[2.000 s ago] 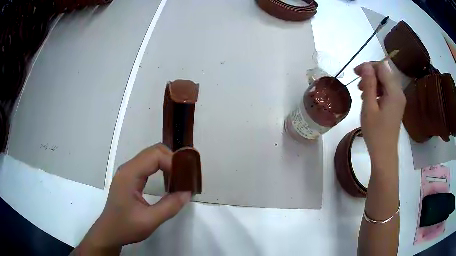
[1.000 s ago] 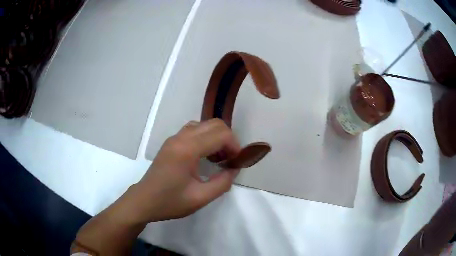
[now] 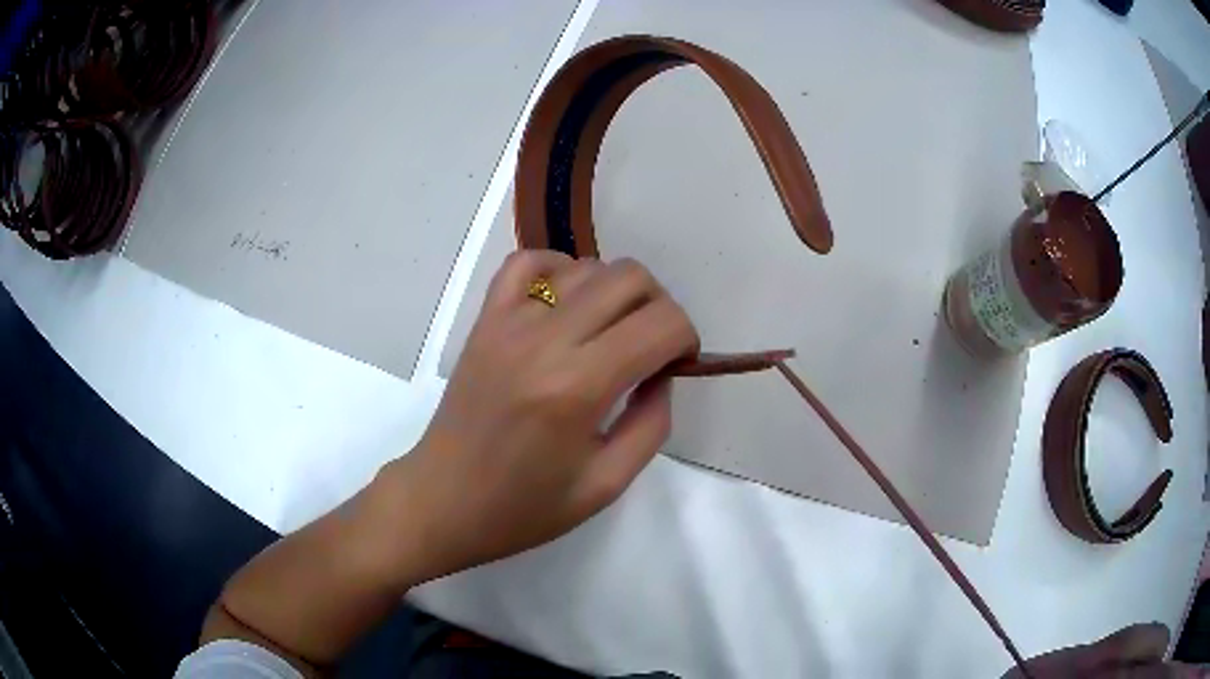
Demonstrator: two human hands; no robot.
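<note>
My left hand (image 3: 557,385) is shut on one arm of a brown C-shaped headband (image 3: 750,113), which has a black lining strip inside. One tip sticks out past my fingers. My right hand (image 3: 1108,655) is at the bottom right, mostly cut off by the frame's edge, with a thin reddish-brown applicator (image 3: 892,497) running from it. The applicator's far end meets the headband's tip. A glass jar (image 3: 982,308) with glossy brown paint stands at the right, a second dark rod (image 3: 1152,149) leaning in it.
Brown headbands (image 3: 1081,444) stand below the jar. Many brown hoops (image 3: 67,192) crowd the far left. Part of another brown bundle (image 3: 995,11) shows at the top right. Grey cardboard sheets (image 3: 332,159) lie on the white table (image 3: 212,398), with a white gap between them.
The view has shifted left. The headband has turned and come closer. My right hand has moved from the jar to the bottom right, and the applicator now reaches the headband's tip.
</note>
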